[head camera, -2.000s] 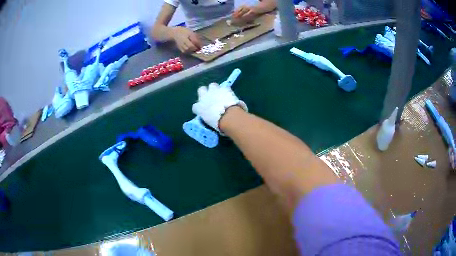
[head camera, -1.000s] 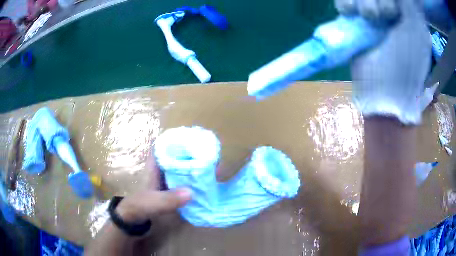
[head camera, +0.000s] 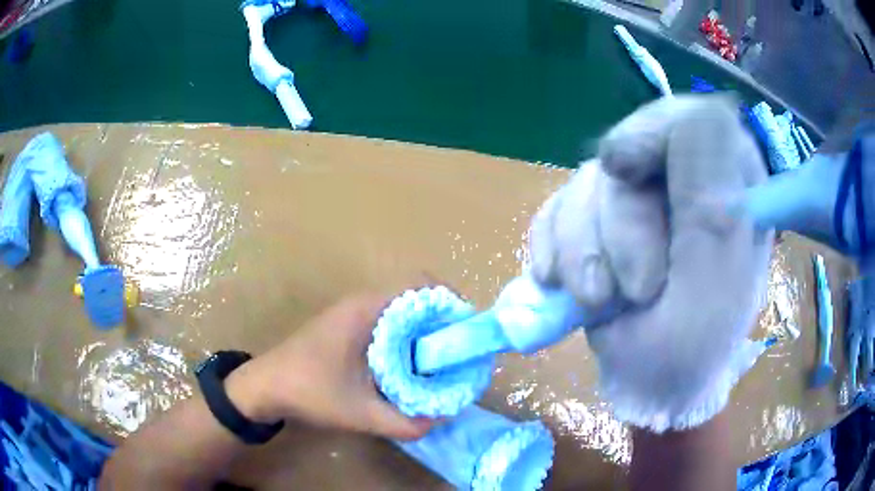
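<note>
My bare left hand (head camera: 321, 369), with a black wristband, grips the light-blue trouser piece (head camera: 437, 436) low over the bench. One ruffled leg opening faces up towards me and the other points down to the right. My gloved right hand (head camera: 662, 249) is closed around the calf of a light-blue lower leg (head camera: 537, 312). The leg's plug end sits in the upper opening, tilted; how deep it is cannot be told. The foot end sticks out to the right of the glove, near the view's edge.
A joined lower body (head camera: 58, 187) lies at the left of the bench, its foot over a yellow object (head camera: 132, 292). The green belt (head camera: 432, 77) carries another lower leg (head camera: 273, 72) and a dark-blue part (head camera: 341, 17). Crates of light-blue parts show at both lower corners.
My right hand has brought the lower leg from the belt down to the trouser piece, and its plug end has entered an opening. My left hand has turned the trouser piece.
</note>
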